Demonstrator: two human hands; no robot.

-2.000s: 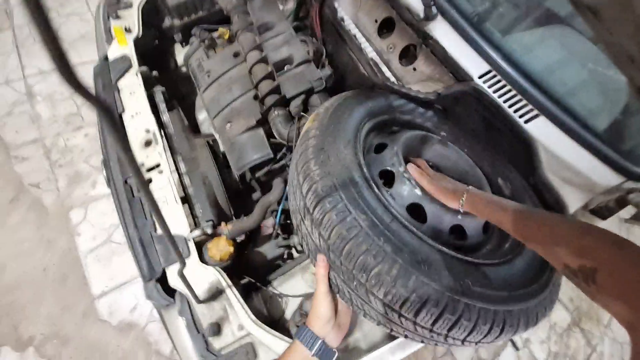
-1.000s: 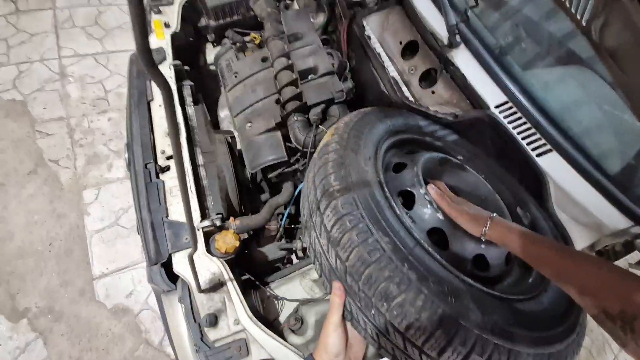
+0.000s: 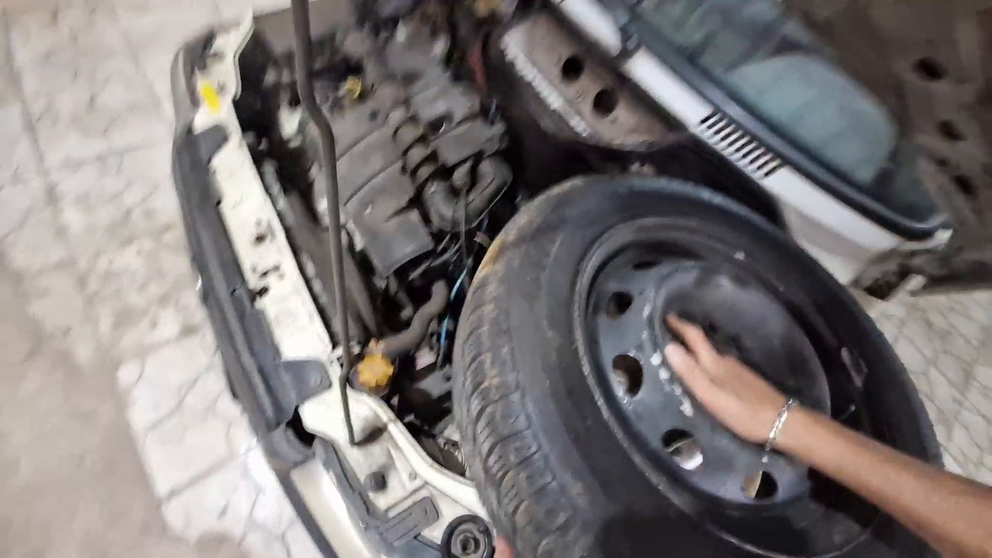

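Note:
A car wheel with a black tyre point(image 3: 535, 349) and a dark steel rim point(image 3: 635, 411) is tilted over the near front corner of an open engine bay. My right hand point(image 3: 721, 380) lies against the inside of the rim, its fingertips at the raised centre and a chain bracelet at the wrist. Of my left hand point(image 3: 504, 547) only a fingertip shows, at the bottom edge of the view against the tread; the rest is out of frame. Whether the wheel's underside rests on anything is hidden.
Left of the wheel are the engine cover point(image 3: 387, 232), a yellow cap point(image 3: 375, 370) and a thin prop rod point(image 3: 329, 178) rising past the front panel point(image 3: 271, 279). The windscreen point(image 3: 814, 116) is at upper right. Pale paving point(image 3: 93, 194) lies beyond the bumper.
My left hand, seen gripping the tyre's tread before, has mostly passed out of view at the bottom edge. My right hand remains on the rim. The view has shifted somewhat.

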